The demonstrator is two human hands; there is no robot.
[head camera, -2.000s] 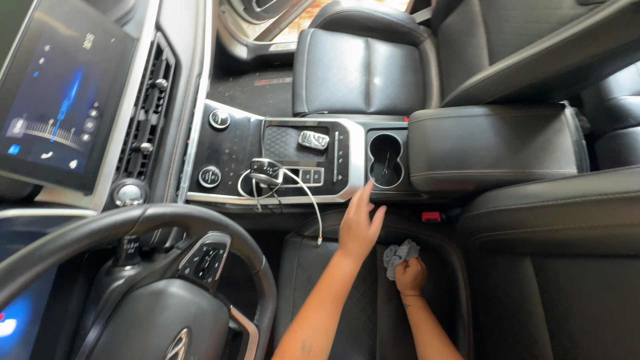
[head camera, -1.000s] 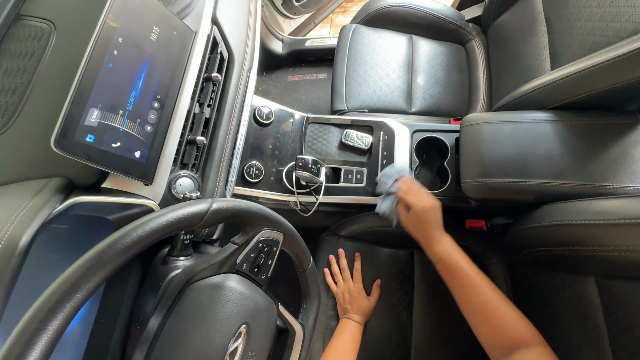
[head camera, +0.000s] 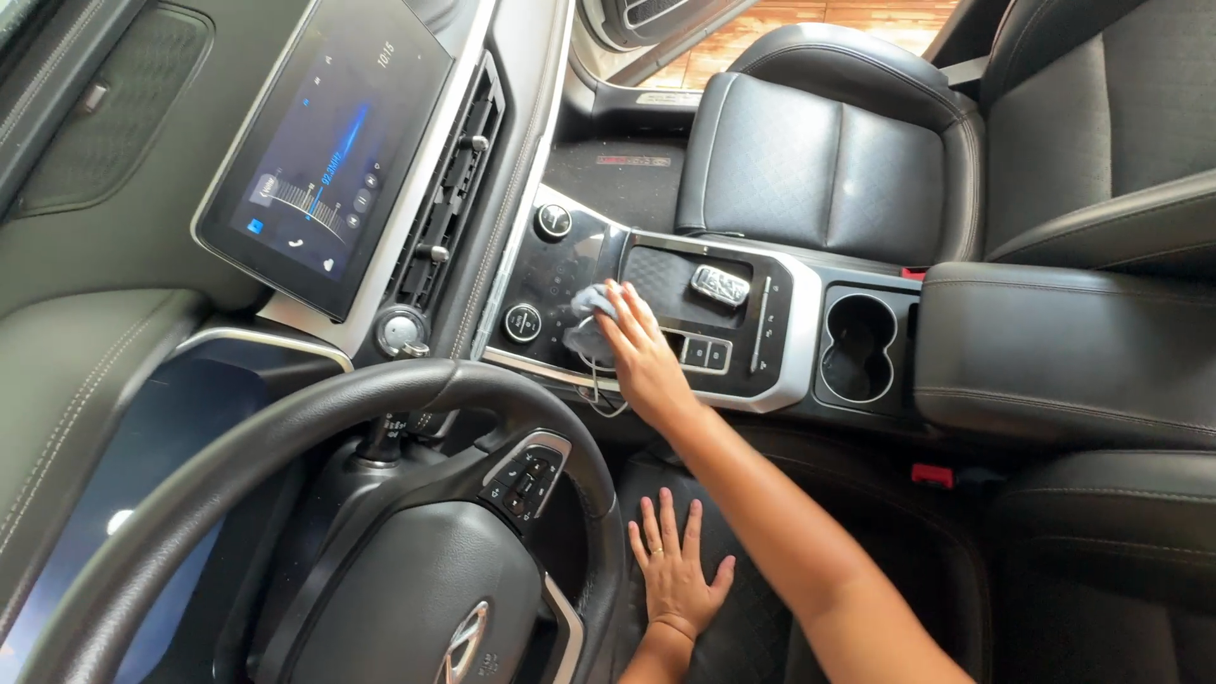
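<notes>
My right hand [head camera: 646, 351] holds a crumpled blue-grey cloth [head camera: 591, 318] over the gear selector area of the glossy black centre console [head camera: 570, 266]. The gear selector is mostly hidden under cloth and fingers. A white cable [head camera: 608, 407] hangs in a loop just below that hand. My left hand [head camera: 674, 565] lies flat with spread fingers on the black leather driver's seat [head camera: 750, 608], with a ring on one finger. A key fob [head camera: 720, 285] in a clear cover rests in the console tray, beyond my right hand.
The steering wheel [head camera: 456, 385] fills the lower left, with the touchscreen [head camera: 328, 152] and air vents [head camera: 446, 199] above it. Two round knobs [head camera: 553, 221] stand on the console. Cup holders [head camera: 858, 347] and a padded armrest [head camera: 1064, 351] lie to the right. The passenger seat [head camera: 817, 161] is beyond.
My right hand has carried the cloth from beside the cup holders leftward to the gear selector. My left hand, over the seat near the cup holders two seconds ago, now rests flat on the seat.
</notes>
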